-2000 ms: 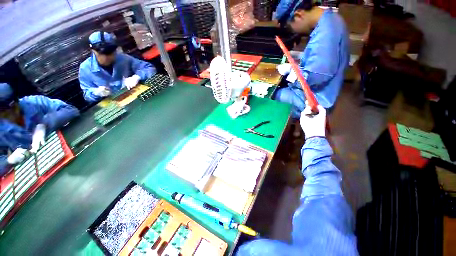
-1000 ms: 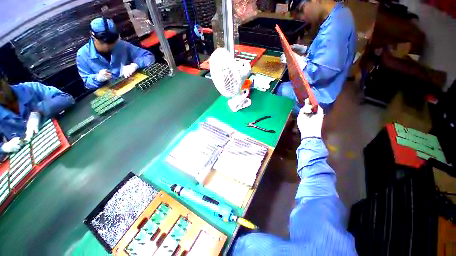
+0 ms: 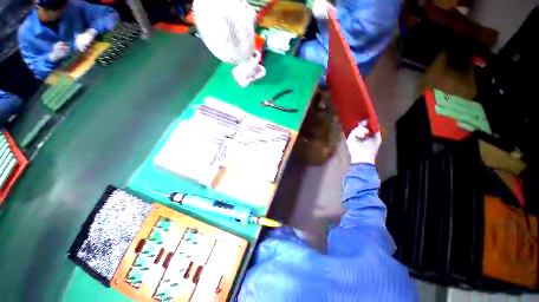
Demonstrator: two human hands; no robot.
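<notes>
My right hand (image 3: 363,143), in a white glove, holds a red sheet (image 3: 348,79) by its near lower edge. The sheet is tilted and stands nearly on edge over the gap right of the bench. A white-gloved hand of another person (image 3: 322,8) is at the sheet's far top end; whether it touches the sheet I cannot tell. My left hand is not in view. The orange fixture (image 3: 232,248) at the lower left holds green circuit boards (image 3: 155,236) and a pale plate (image 3: 207,277).
A black tray of screws (image 3: 112,233), an electric screwdriver (image 3: 216,206), stacked metal plates (image 3: 195,141), cutters (image 3: 279,103) and a fan (image 3: 227,32) are on the bench. Black crates (image 3: 440,203) stand at right. People in blue smocks are at the far side and upper left.
The view has turned right and down, so the bench things appear further left. The red sheet shows more of its broad face. The other person's gloved hand now appears at its far end.
</notes>
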